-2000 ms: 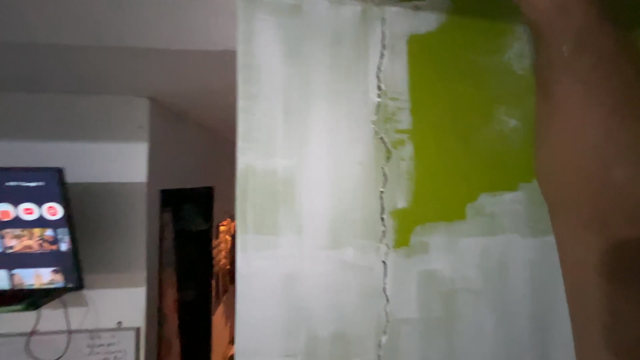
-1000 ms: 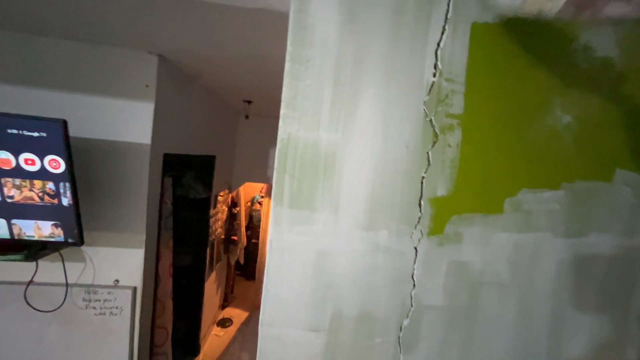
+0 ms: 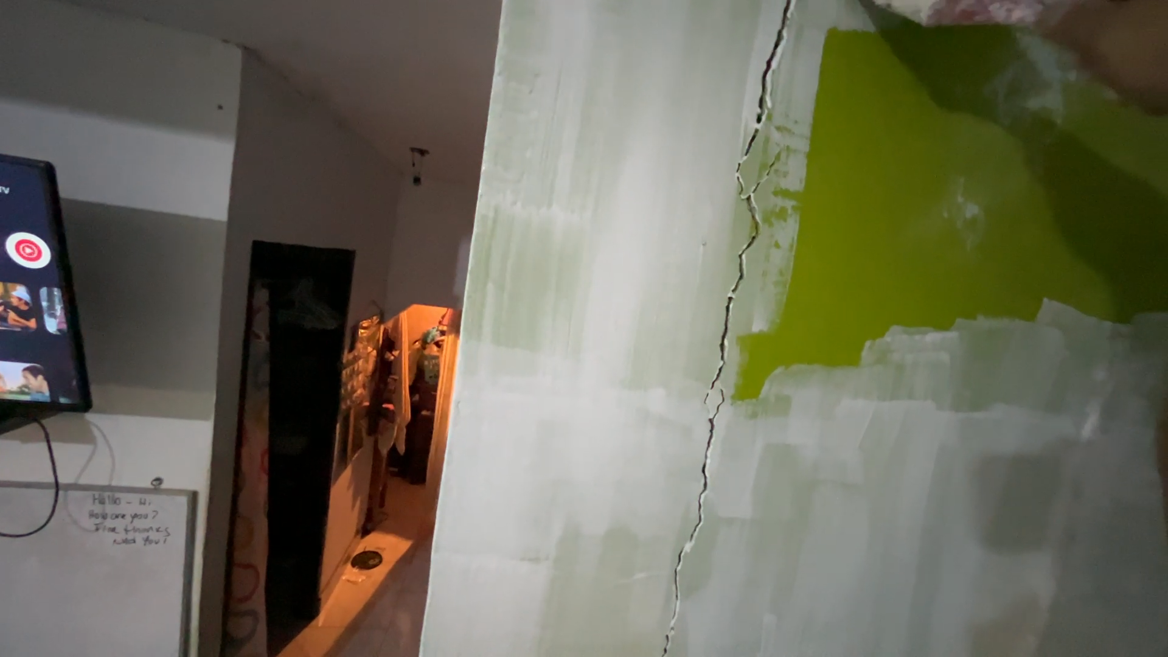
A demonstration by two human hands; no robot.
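Observation:
At the top right edge, a blurred part of my right hand point(image 3: 1127, 46) shows in front of the wall. Beside it, a crumpled pink and white thing point(image 3: 967, 9), perhaps a cloth, is cut off by the frame; whether my fingers grip it cannot be told. The wall point(image 3: 584, 365) has streaky whitish paint over green, with a bright green patch point(image 3: 912, 201) at the right. A jagged crack point(image 3: 727, 319) runs down it, left of the patch. A dark shadow falls across the patch. My left hand is out of view.
The wall's vertical edge is at centre left. Beyond it are a dark doorway point(image 3: 306, 411), an orange-lit passage and a ceiling lamp holder point(image 3: 417, 169). At far left, a lit television point(image 3: 36, 283) hangs above a whiteboard point(image 3: 91, 584) with handwriting; a cable dangles between them.
Two seconds ago my forearm spanned the right side of the view; now only a part shows at the top right corner. The view has shifted, with more of the passage showing.

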